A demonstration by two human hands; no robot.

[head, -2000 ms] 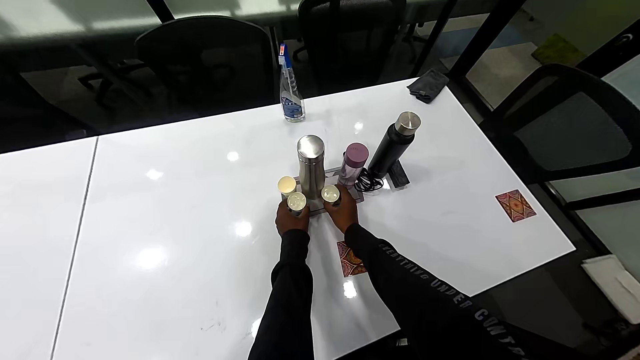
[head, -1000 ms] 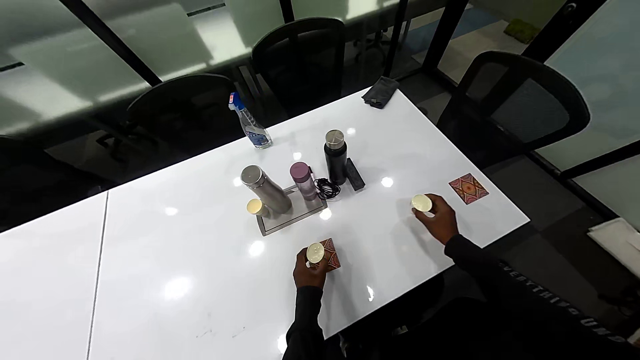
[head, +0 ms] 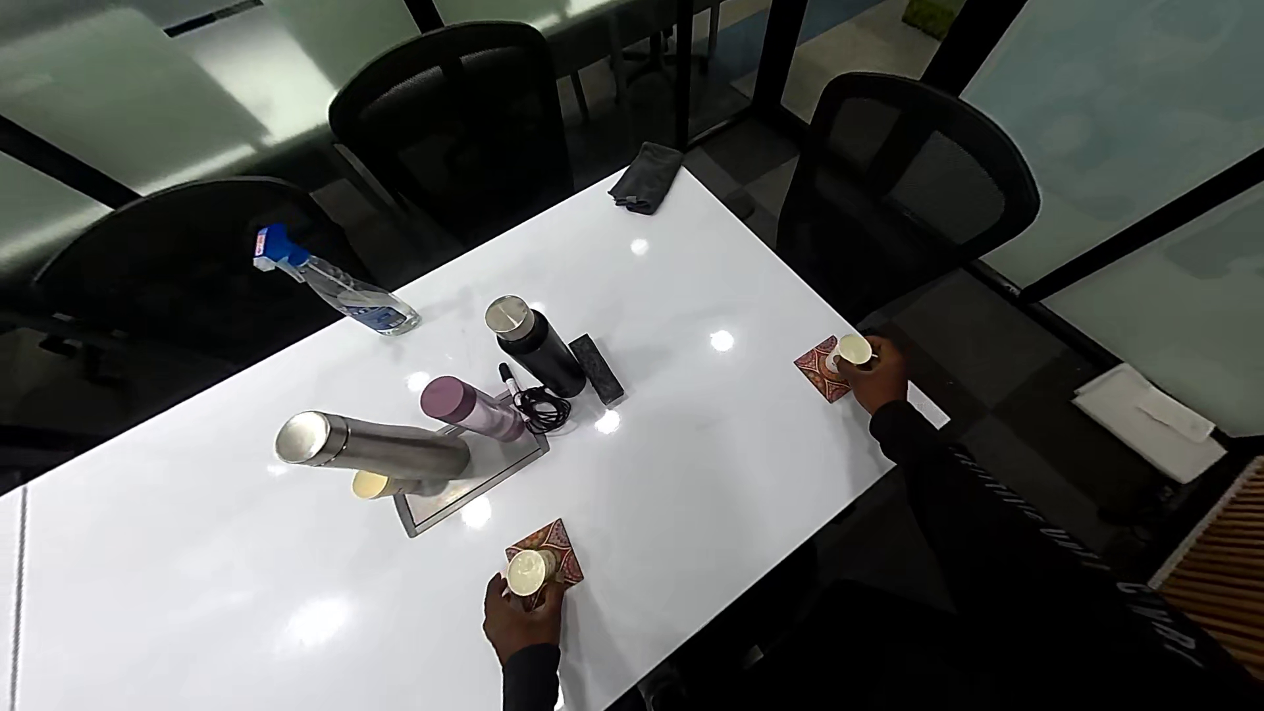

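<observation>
My left hand point(head: 523, 617) has its fingers around a small paper cup point(head: 529, 573), which stands on or just over a red patterned coaster point(head: 563, 543) near the table's front edge. At the right end of the table, my right hand point(head: 878, 377) grips a second paper cup point(head: 853, 350) at a similar coaster point(head: 819, 370); whether that cup touches it I cannot tell. A tray point(head: 474, 499) between the hands and the far edge bears a steel flask point(head: 385, 447), a bottle with a mauve lid point(head: 474, 409) and another paper cup point(head: 372, 485).
Beyond the tray are a black bottle point(head: 541, 352), a dark block point(head: 597, 369), a coiled black cable point(head: 544, 410) and a clear spray bottle point(head: 360, 301) with a blue head. A dark folded cloth point(head: 648, 178) lies at the far corner. Black mesh chairs point(head: 904, 197) stand around the white table point(head: 691, 474).
Both cups have left the tray side where my hands held them together. My right hand has carried its cup rightward to the far-right coaster; my left hand's cup has come to the near coaster.
</observation>
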